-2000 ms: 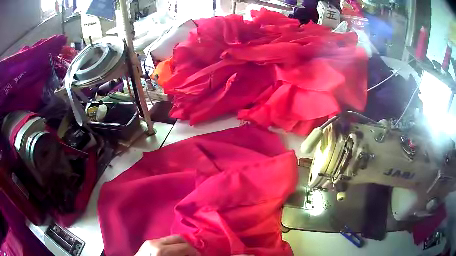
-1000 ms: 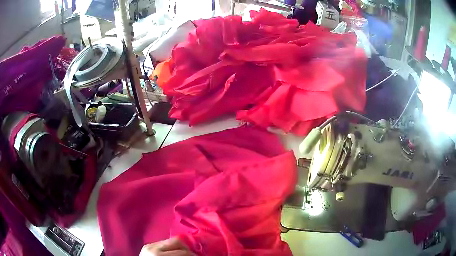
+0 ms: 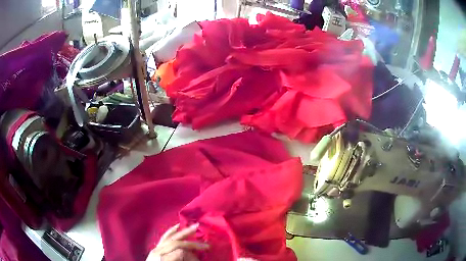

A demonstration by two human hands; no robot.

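A red fabric piece [image 3: 153,191] lies spread and folded on the white table, its right part brighter orange-red, its right edge just left of the sewing machine's needle area [image 3: 318,208]. My left hand [image 3: 176,245] is at the bottom edge, partly cut off, its fingers on the bunched fabric and gripping a fold. A pale sliver [image 3: 247,259] at the bottom edge by the fabric may be my right hand; its pose cannot be told. The fabric is beside the needle area, not seen under it.
The cream sewing machine [image 3: 380,165] stands right. Blue snips [image 3: 356,243] lie on the table below its bed. A large red fabric heap [image 3: 276,71] is behind. At left are a pole [image 3: 139,76], coiled white tape [image 3: 97,63], a black tray [image 3: 117,122] and dark bundles.
My left hand has moved up slightly and its fingers are more raised and spread over the fold. The fabric near it has shifted a little; the rest lies nearly unchanged.
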